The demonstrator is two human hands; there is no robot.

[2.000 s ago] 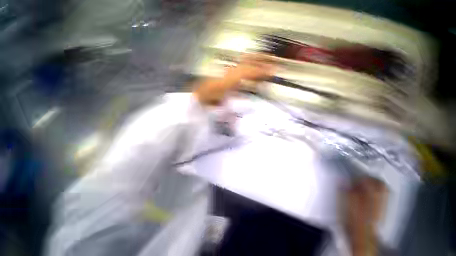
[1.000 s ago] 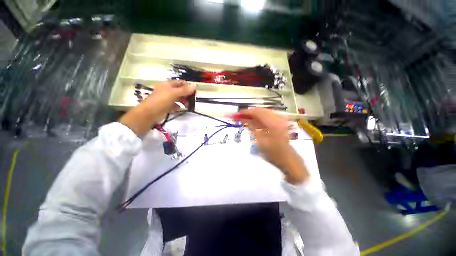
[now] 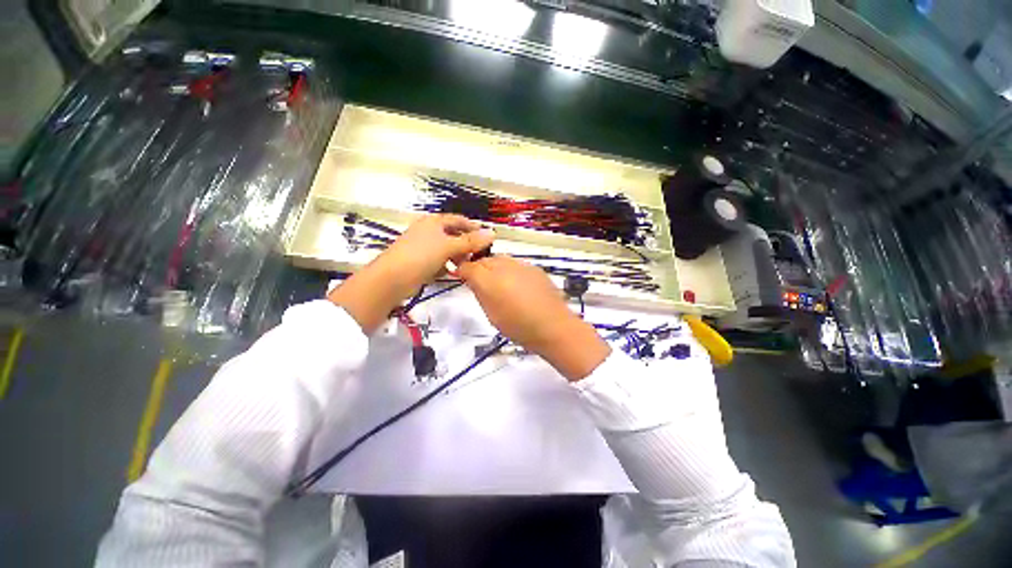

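My left hand point(image 3: 416, 261) and my right hand point(image 3: 522, 300) meet at the front edge of the tray. Their fingertips pinch a small black part of the wire harness; what exactly is between them is mostly hidden. A long black cable point(image 3: 388, 422) of the harness runs down-left over the white board point(image 3: 499, 438) to its front left edge. Red wires with a black connector point(image 3: 424, 361) lie below my left hand. Several dark connectors point(image 3: 655, 344) lie on the board to the right of my right forearm.
The cream parts tray point(image 3: 311, 227) holds black-and-red leads point(image 3: 533, 211) and black leads point(image 3: 599, 270). Right of it stand black tape rolls point(image 3: 699, 211), a tape dispenser point(image 3: 766, 272) and a yellow-handled tool point(image 3: 710, 341). Bagged harnesses point(image 3: 144, 211) lie on both sides.
My right hand has moved left and up from the red item near the board's right side to meet my left hand. The view has shifted, and the long cable still trails down-left.
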